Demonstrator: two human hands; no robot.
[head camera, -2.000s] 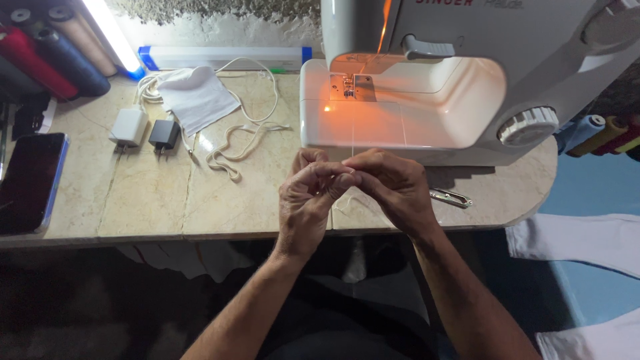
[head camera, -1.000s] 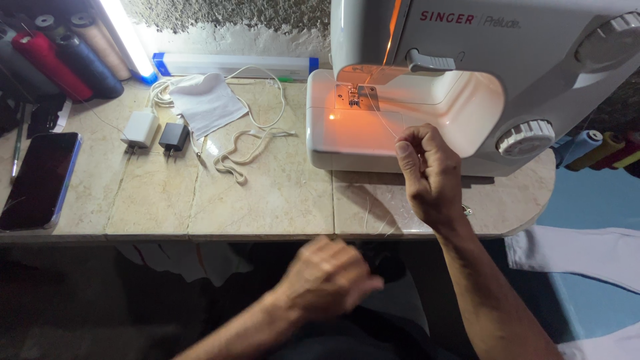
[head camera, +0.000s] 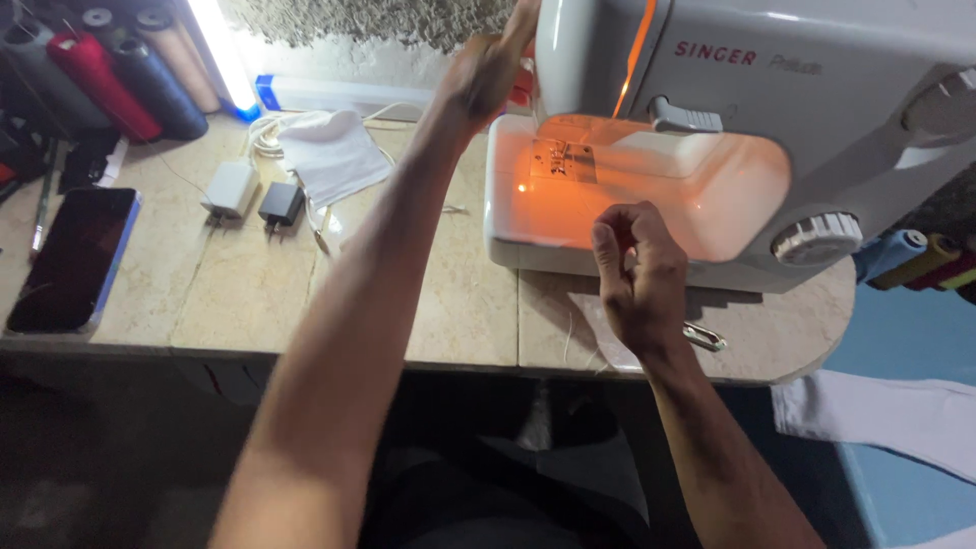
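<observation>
A white Singer sewing machine (head camera: 602, 69) stands on the tiled tabletop, its lamp lighting the needle plate (head camera: 563, 160) orange. My left hand (head camera: 488, 72) reaches up to the left side of the machine's head; its fingertips are partly hidden, and whether they grip anything does not show. In front of the machine's bed, my right hand (head camera: 640, 259) has thumb and index finger pinched together. A thread ran from this pinch a moment ago; now it is too faint to follow. Metal thread snips or a similar small tool (head camera: 705, 336) lie just right of my right wrist.
On the left are a phone (head camera: 75, 259), a white charger (head camera: 232, 189), a dark charger (head camera: 281, 203), a white cloth (head camera: 333, 156) and thread cones (head camera: 103, 85). A lit tube lamp (head camera: 221, 57) stands behind. White fabric (head camera: 877, 415) lies on a blue surface at right.
My left hand has risen from below the table edge to the side of the machine's head. My right hand, which was at my left hand two seconds ago, is now before the machine's bed.
</observation>
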